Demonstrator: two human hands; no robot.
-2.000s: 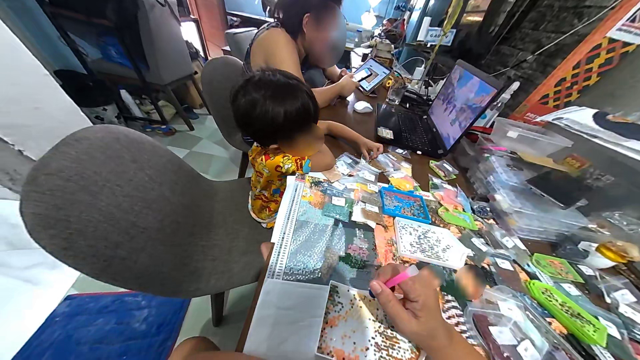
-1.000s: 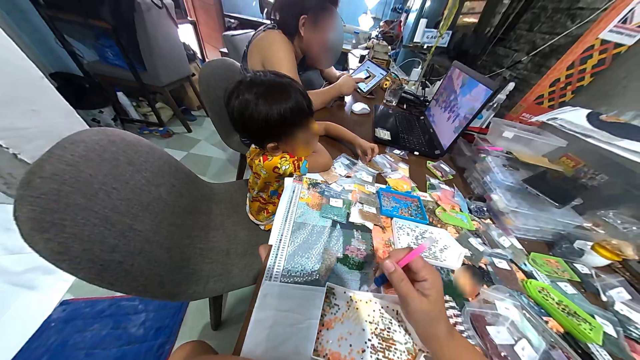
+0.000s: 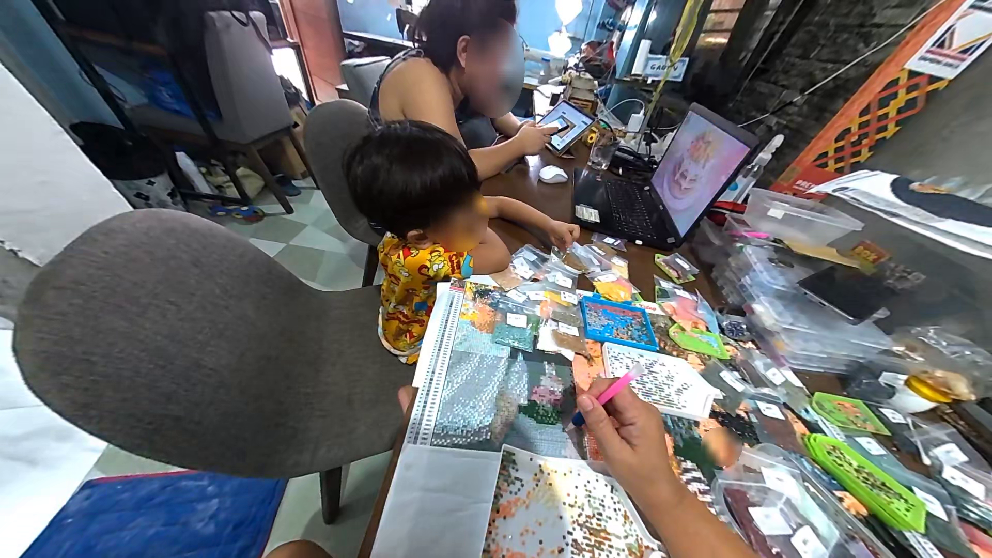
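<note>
My right hand (image 3: 632,434) holds a pink diamond-painting pen (image 3: 616,387), its dark tip low over the diamond-painting canvas (image 3: 473,387). Only the fingertips of my left hand (image 3: 405,397) show, at the canvas's left edge. Below lies a white tray (image 3: 542,504) scattered with mixed coloured beads. A white tray of dark beads (image 3: 659,380) and a blue tray (image 3: 618,322) rest farther up the canvas. Small labelled bags of beads (image 3: 515,331) lie around them.
A child (image 3: 422,232) leans on the table beside another person (image 3: 434,85) touching a tablet (image 3: 568,126). An open laptop (image 3: 666,178), stacked clear plastic boxes (image 3: 790,310) and green trays (image 3: 864,480) stand to the right. A grey chair (image 3: 194,333) is at the left.
The pen in my right hand has been tilted; its dark tip now points down at the canvas. The picture on the laptop screen has changed.
</note>
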